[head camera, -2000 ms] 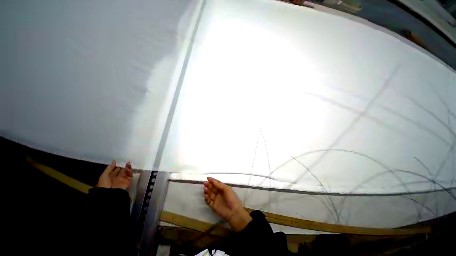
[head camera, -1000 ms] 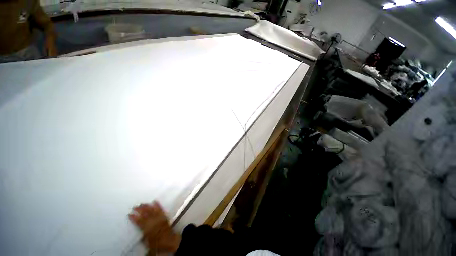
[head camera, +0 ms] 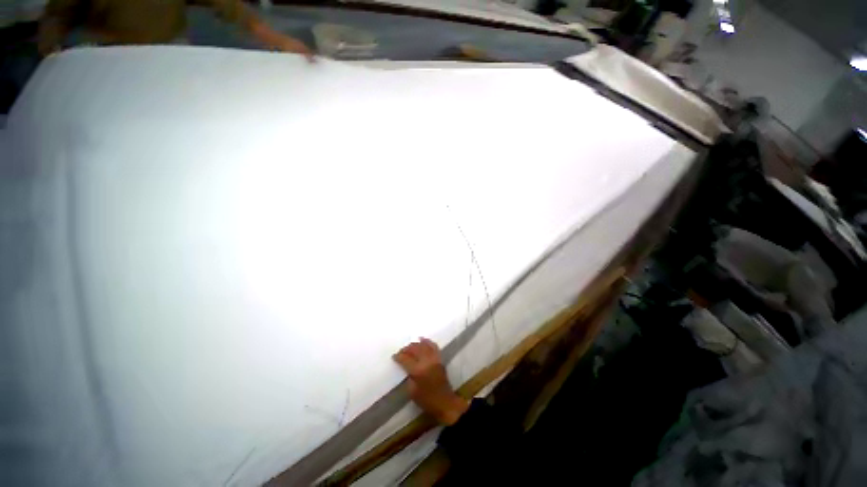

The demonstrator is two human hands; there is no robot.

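Observation:
White fabric ply (head camera: pixel 314 219) covers most of the view, with its near edge running from bottom centre to the upper right. My right hand (head camera: pixel 428 376) lies at this near edge, fingertips on the white cloth. The image is blurred, and I cannot tell whether the fingers pinch the edge. My left hand is not in view. Several thin dark curved lines show on the white near the edge.
A yellow-brown wooden strip (head camera: pixel 551 328) runs along the near table side. A person's arm (head camera: pixel 271 36) reaches the far fabric edge. A pale tub (head camera: pixel 344 40) is on the far side. Folded cream fabric (head camera: pixel 656 86) lies at the far end. Wrapped bundles (head camera: pixel 775 409) stand at right.
The view has turned right from the rail towards the table's far end. My left hand has left the picture. My right hand is now at the fabric edge. The other person's arm reaches in farther.

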